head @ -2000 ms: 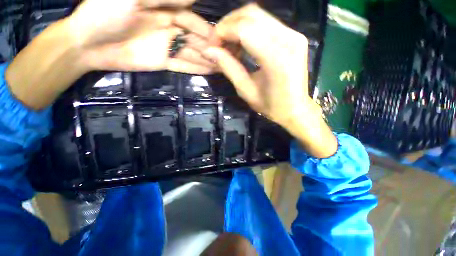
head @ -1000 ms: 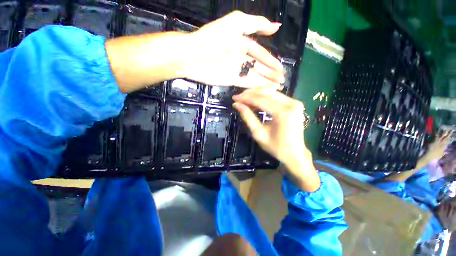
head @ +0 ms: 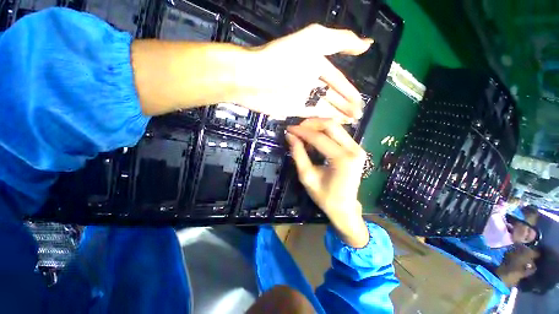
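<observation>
A glossy black blister tray point(head: 211, 165) with rows of rectangular pockets lies in front of me. My left hand point(head: 294, 76) is palm up over the tray with its fingers apart. A small cluster of dark components point(head: 317, 95) rests on it near the finger bases. My right hand point(head: 328, 156) is just below, over the tray's right part, with thumb and index fingertips close together. Whether a tiny part is between them cannot be made out. The pockets under my hands and left forearm are hidden.
A stack of black ribbed trays point(head: 453, 153) stands at the right on the green bench point(head: 392, 113). A dark glinting pile point(head: 368, 165) and pale bits point(head: 390, 141) lie between. A brown carton point(head: 423, 273) is at the lower right. People in blue sit at the far right.
Compared with two seconds ago, my left hand has come across to the right over the tray and my right hand is lower, beneath it. The view has shifted and turned.
</observation>
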